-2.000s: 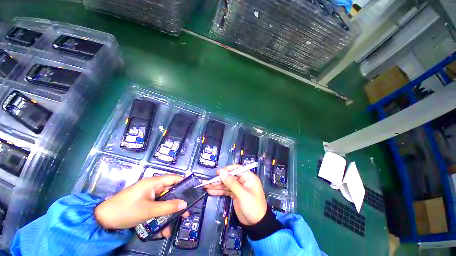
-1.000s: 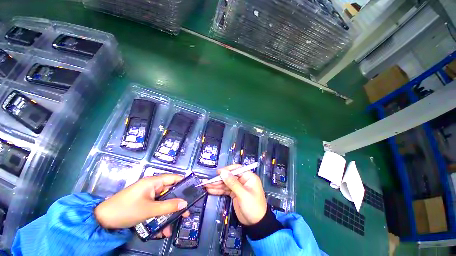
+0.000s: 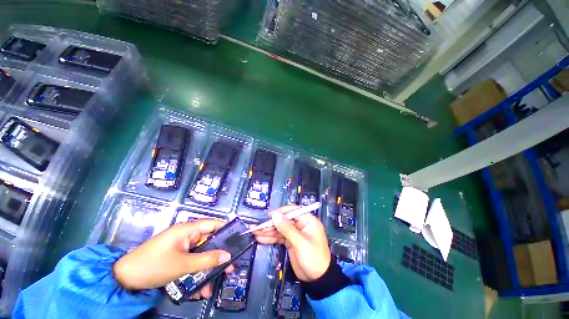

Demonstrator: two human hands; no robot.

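Observation:
My left hand (image 3: pixel 168 254) holds a black phone housing assembly (image 3: pixel 215 246) tilted above the near row of the tray, thumb across it, its exposed board end toward the lower left. My right hand (image 3: pixel 298 240) grips slim white tweezers or a pen-like tool (image 3: pixel 287 215); the fine tip meets the upper part of the housing, near a darker square. Whether the tip holds anything is too small to tell. The clear blister tray (image 3: pixel 138 163) lies under both hands, with black units in several pockets. The near-left pocket (image 3: pixel 134 223) shows no unit.
Stacked trays with black units (image 3: pixel 118 99) stand at left. Tall layered tray piles (image 3: pixel 349 43) are across the bench. A white folded booklet (image 3: pixel 413 207) and black grid sheets (image 3: pixel 428 266) lie at right by a pale post (image 3: pixel 486 152). Blue racks (image 3: pixel 499 205) hold cardboard boxes.
The view has shifted slightly. Both hands keep nearly the same pose on the housing and the tool, with the tip still at the housing's upper part.

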